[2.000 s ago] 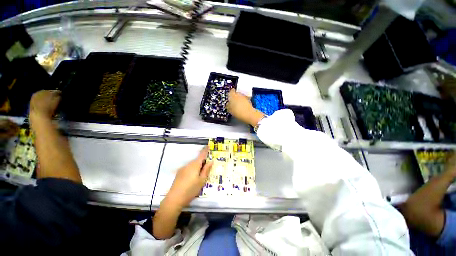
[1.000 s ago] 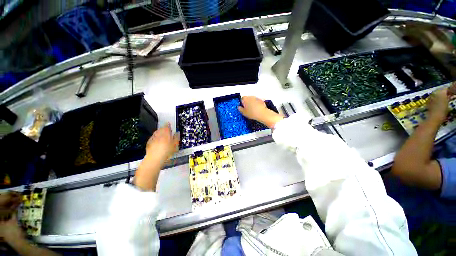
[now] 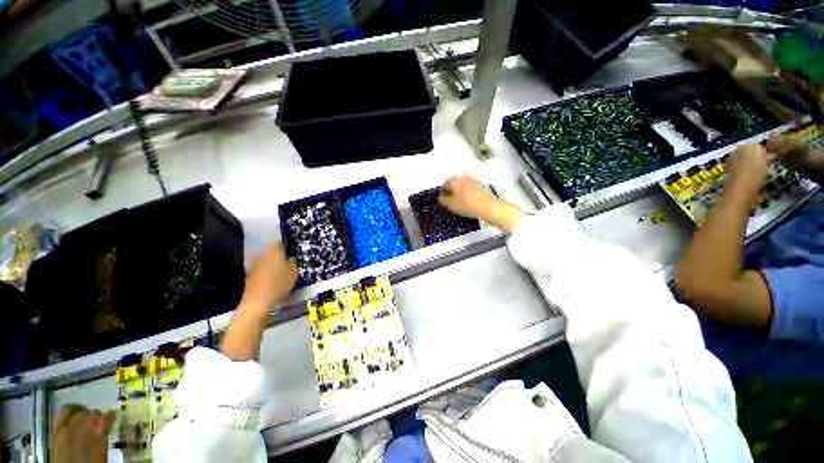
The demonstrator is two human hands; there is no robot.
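A cream-yellow circuit board panel point(image 3: 360, 348) lies in the track in front of me, with yellow and black parts along its far edge. Behind the rail stand a bin of silver-and-dark components point(image 3: 314, 242), a bin of blue components point(image 3: 372, 228) touching it, and a smaller bin of dark components point(image 3: 437, 222) apart to the right. My left hand point(image 3: 271, 276) is blurred at the left side of the silver-and-dark bin. My right hand point(image 3: 472, 201) is over the far right part of the dark bin, fingertips bent down. Whether either hand holds anything is unclear.
An empty black tote point(image 3: 357, 107) stands behind the bins. Deep bins point(image 3: 221, 237) stand left, and a wide tray of green components point(image 3: 578, 145) stands right, past a metal post point(image 3: 489, 81). Neighbours' hands are at boards on the left point(image 3: 135, 407) and right point(image 3: 691, 192).
My right hand has moved from the blue bin to the dark bin. The silver-and-dark and blue bins now touch, and the dark bin stands apart. The view has shifted, and another board shows at left.
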